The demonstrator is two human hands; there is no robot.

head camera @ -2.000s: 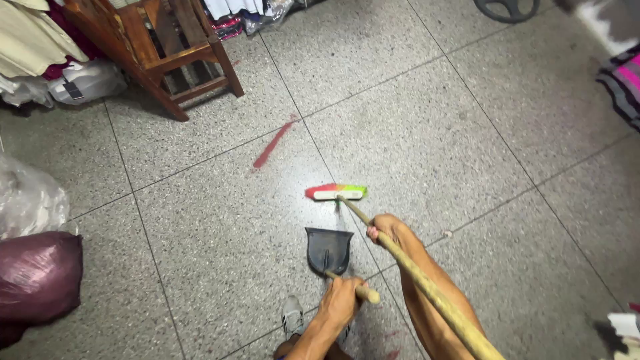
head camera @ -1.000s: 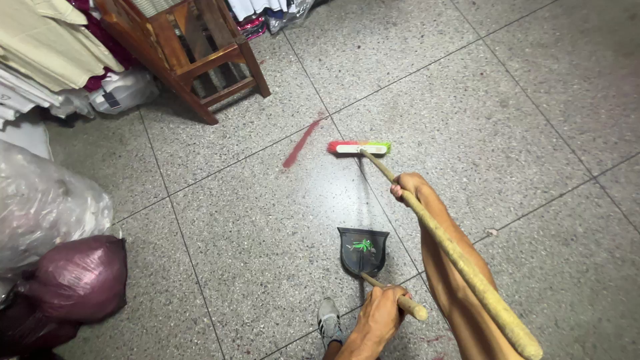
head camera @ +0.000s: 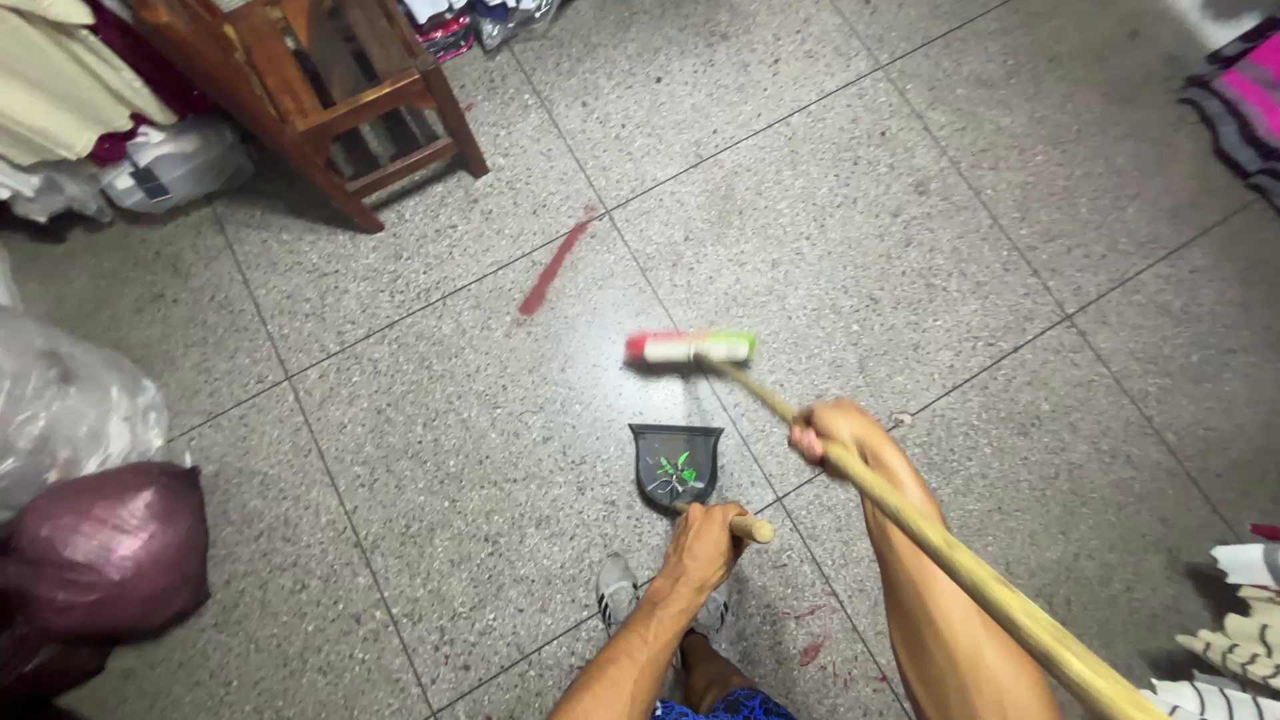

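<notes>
My left hand (head camera: 705, 543) is closed around the wooden handle of a black dustpan (head camera: 677, 455), low in the middle of the view. Green scraps (head camera: 676, 468) and some pale bits lie in the pan. My right hand (head camera: 835, 435) grips the long wooden broomstick (head camera: 960, 570), which runs from the bottom right up to the broom head (head camera: 692, 347). That head is white, with red bristles at its left and green ones at its right. It is slightly blurred and stands just beyond the dustpan's front lip, apart from it.
A wooden chair (head camera: 370, 110) stands at the upper left beside hanging clothes (head camera: 70, 80). Clear plastic (head camera: 75, 400) and a maroon plastic bag (head camera: 110, 550) lie at the left. A red streak (head camera: 556, 265) marks the speckled floor. Folded fabrics (head camera: 1240, 640) are at the lower right.
The broom head has come back toward the dustpan from farther out, where it was a second ago. Green scraps show in the pan; two seconds ago none were visible there.
</notes>
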